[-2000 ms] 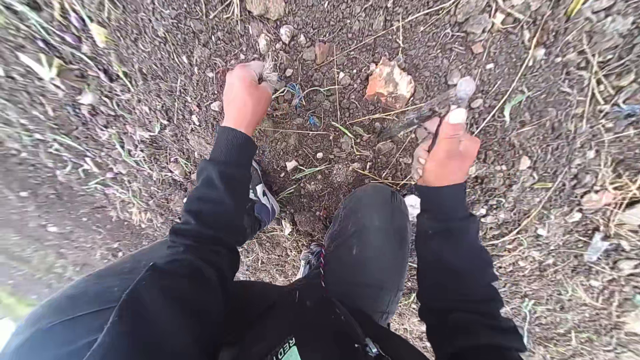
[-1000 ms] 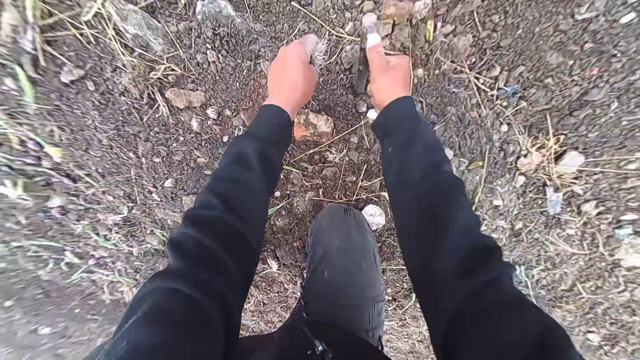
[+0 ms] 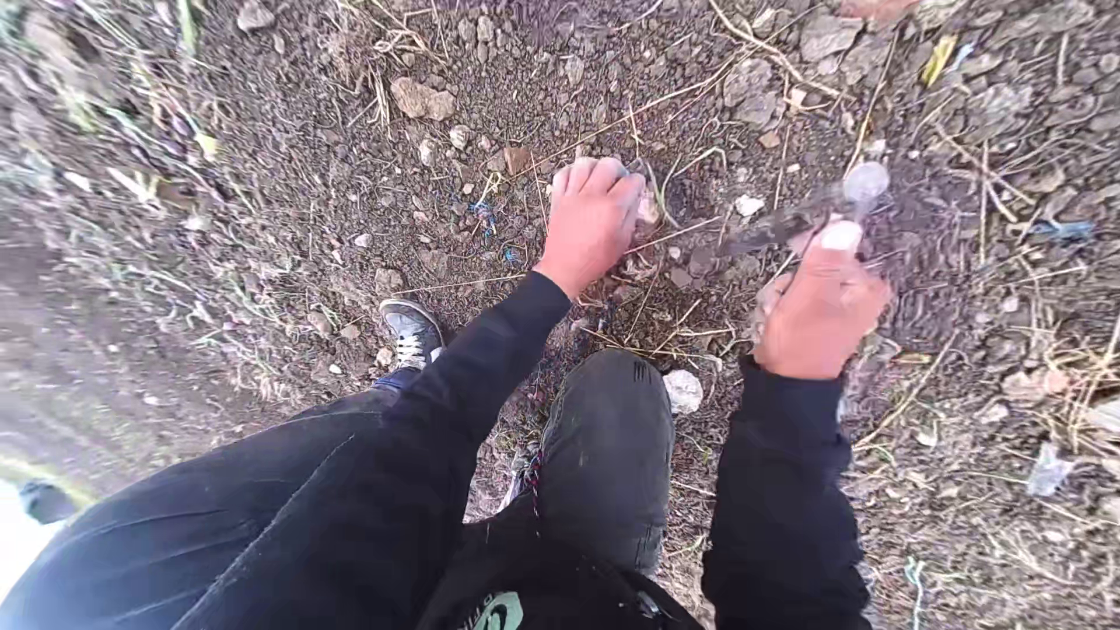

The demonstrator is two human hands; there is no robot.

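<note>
My left hand (image 3: 595,219) is at the ground near the middle of the view, its fingers curled round something pale, perhaps dry plant roots or a stone, mostly hidden. My right hand (image 3: 821,302) is to the right of it, closed on a hand tool with a dark, flat metal blade (image 3: 770,229) that points left toward my left hand. A rounded, pale grey end (image 3: 865,182) of the tool stands above my thumb. The tool is blurred, so its exact kind does not show. Loose dark soil with dry stalks lies between the hands.
A white stone (image 3: 682,391) lies beside my bent knee (image 3: 612,455). A larger brown stone (image 3: 423,100) is at the upper left. My shoe (image 3: 411,334) rests on the soil at left. Blue string scraps (image 3: 484,217) and dry straw lie around.
My hands were close together one second ago and are now farther apart, the right one still with the tool. The orange-and-white stone between them two seconds ago no longer shows there. The view has shifted.
</note>
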